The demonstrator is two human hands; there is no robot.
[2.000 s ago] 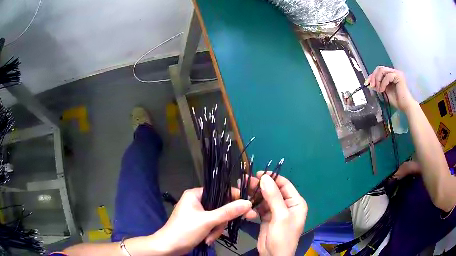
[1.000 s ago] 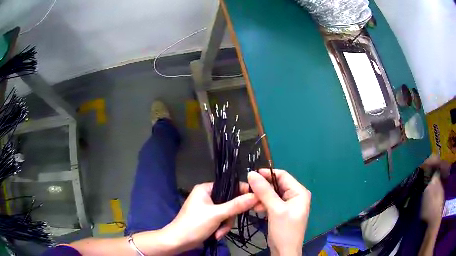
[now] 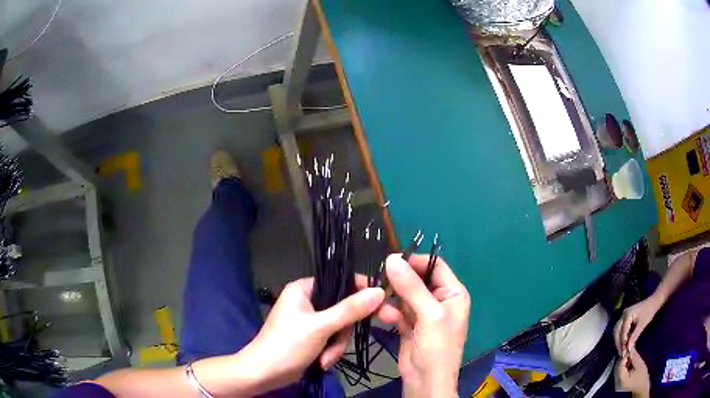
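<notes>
My left hand [image 3: 311,326] grips a thick bundle of black cables [image 3: 331,249], its white-silver wire ends fanned upward at different heights. A few cables stand apart on the bundle's right side, near my left thumb. My right hand [image 3: 428,315] is beside it and holds a few black cables [image 3: 430,267] between thumb and fingers, their pale tips pointing up. The two hands are close together in front of the bench edge. The lower parts of the cables hang below the hands, partly hidden by them.
Green bench [image 3: 436,155] at right with the solder pot [image 3: 545,109], a foil duct [image 3: 514,15], a translucent cup [image 3: 628,180], and a dark red-brown tub [image 3: 609,130]. A seated coworker's hands [image 3: 634,330] are at lower right. Black cable sheaves [image 3: 27,354] lie at far left.
The coworker's hand has withdrawn from the solder pot to the lower right. My left hand still grips the bundle; the cable tips at my right hand have shifted and spread. The view has shifted slightly.
</notes>
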